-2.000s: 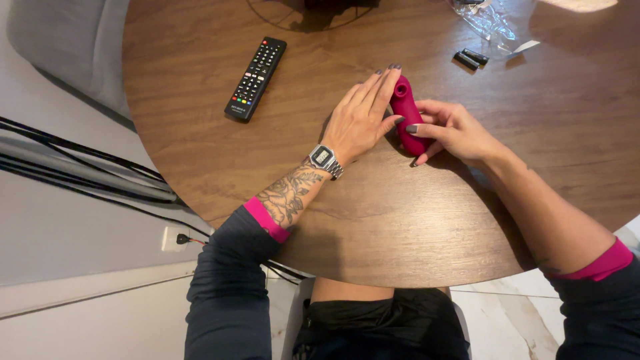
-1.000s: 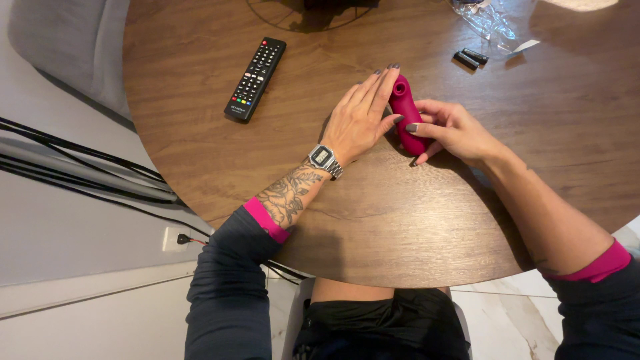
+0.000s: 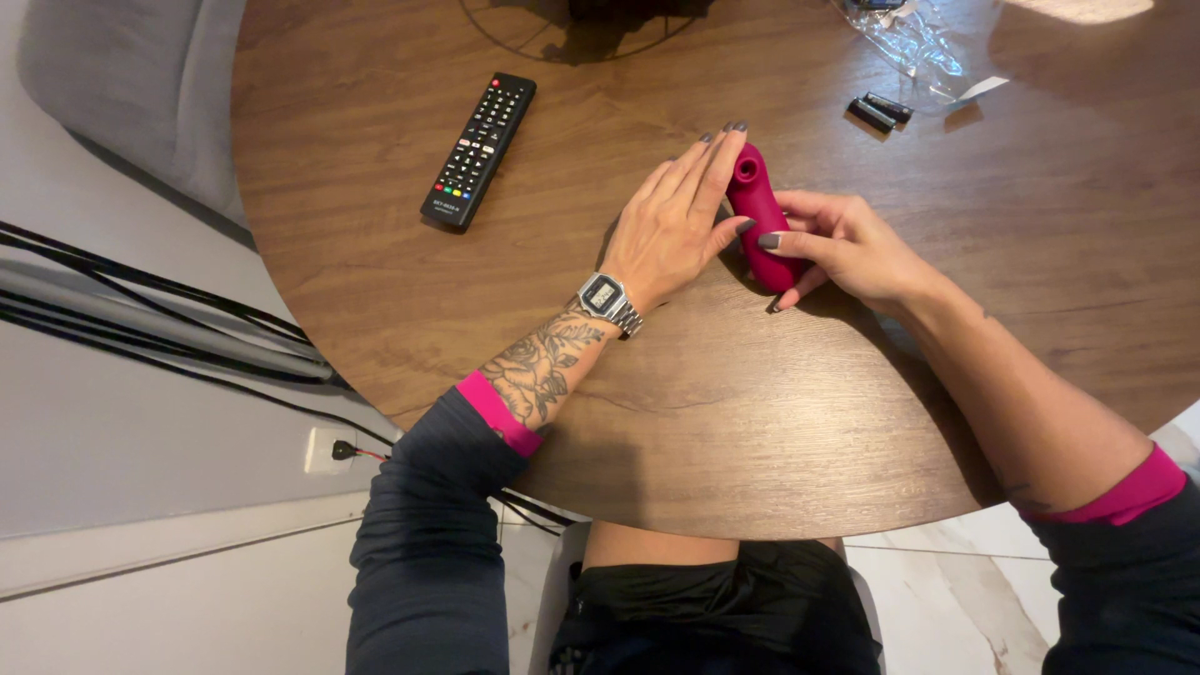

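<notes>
A magenta handheld suction massager [image 3: 767,225] with a round opening at its far end is held just above or on the wooden table. My right hand [image 3: 853,246] grips its lower half from the right, thumb on top and fingers at the side and base. My left hand [image 3: 677,211] lies along its left side, palm down, fingers stretched out together and thumb tip touching its middle. The left hand grips nothing. Whether the massager rests on the table cannot be told.
On the round wooden table [image 3: 375,309] lie a black remote control [image 3: 479,150] at the left, two small batteries [image 3: 879,112] and clear plastic packaging [image 3: 923,56] at the upper right. A dark wire-rimmed object [image 3: 591,28] stands at the far edge. Black cables [image 3: 169,323] run along the wall.
</notes>
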